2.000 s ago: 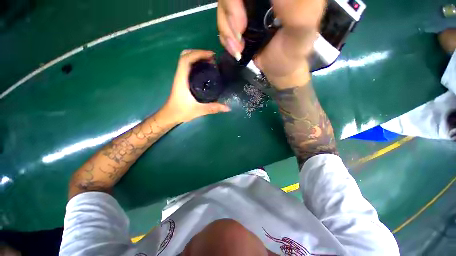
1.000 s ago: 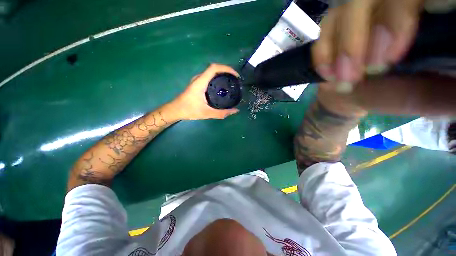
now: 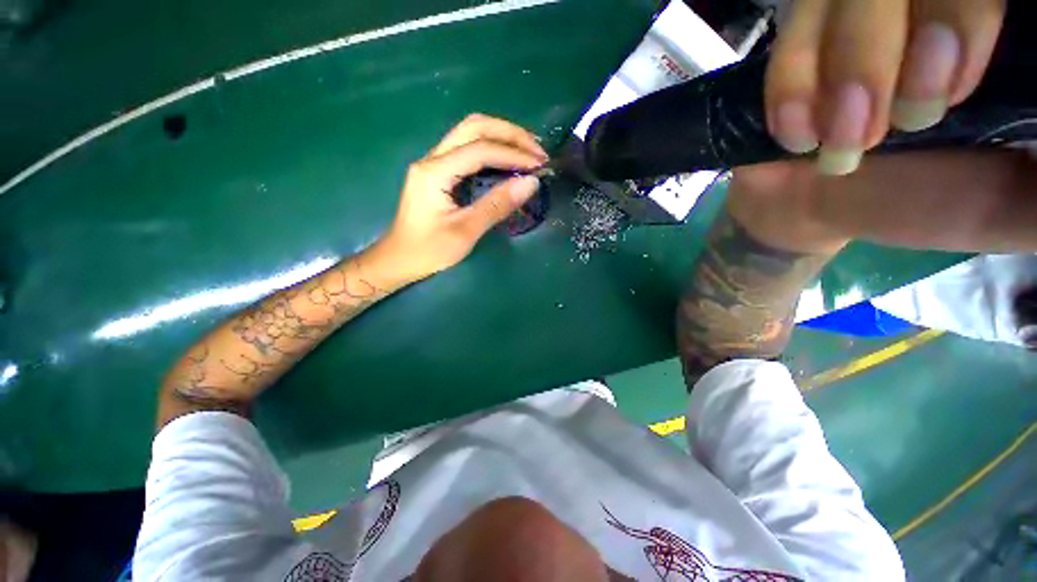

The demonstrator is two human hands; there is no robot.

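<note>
The black round unit [image 3: 527, 213] stands on the green bench, partly hidden under my left hand [image 3: 466, 196]. My left thumb and fingertips come together above the unit, at the driver's thin tip; whether they pinch the tip or a screw is too small to tell. My right hand [image 3: 876, 80] grips the thick black electric screwdriver [image 3: 682, 127], large and near the camera. The driver lies tilted and points left toward my left fingertips. Loose silver screws [image 3: 596, 221] lie in a pile just right of the unit.
The white screw feeder [image 3: 654, 68] stands behind the driver, partly covered by it. A white line [image 3: 330, 51] curves across the green bench [image 3: 341, 148], with a small dark piece [image 3: 174, 125] near it at left. Another person's white sleeve [image 3: 950, 301] and a blue item [image 3: 859, 319] are at right.
My left hand has moved from around the unit to above it, thumb and fingers now together at the driver's tip. The right hand has brought the driver in from the upper middle, now slightly higher than a second ago.
</note>
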